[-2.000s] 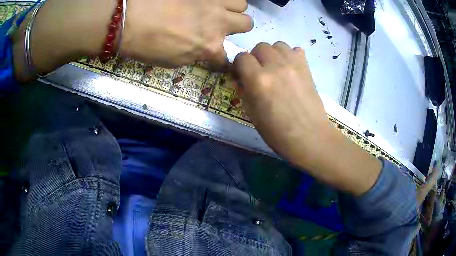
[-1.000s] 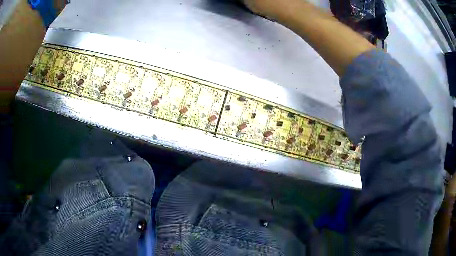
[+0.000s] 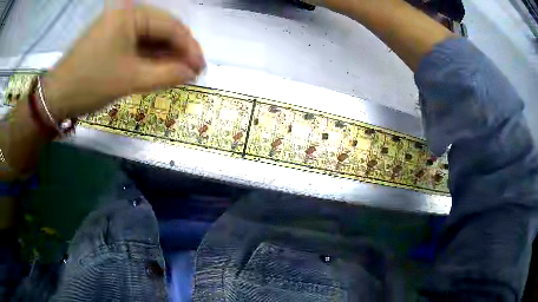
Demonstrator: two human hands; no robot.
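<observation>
A long yellow PCB panel [image 3: 206, 121] lies in its track, with a dark gap line between two panels near the middle. Reddish-brown components [image 3: 310, 151] stand in a row on it. Black components [image 3: 325, 136] show only right of the gap. My left hand [image 3: 133, 62] is blurred above the left part of the panel, thumb and fingertips close together; whether they hold something cannot be told. My right forearm reaches to the top edge; the right hand is cut off by the frame.
The silver conveyor rail [image 3: 259, 174] runs along the panel's near side. A black bin [image 3: 447, 8] is at the top right. A dark object [image 3: 304, 5] shows at the top edge. Small dark specks lie on the white worktop [image 3: 283, 44].
Both hands were together over the panel two seconds ago, then apart. Since one second ago my left hand has come in from the upper left over the panel. The right arm stays reached to the top.
</observation>
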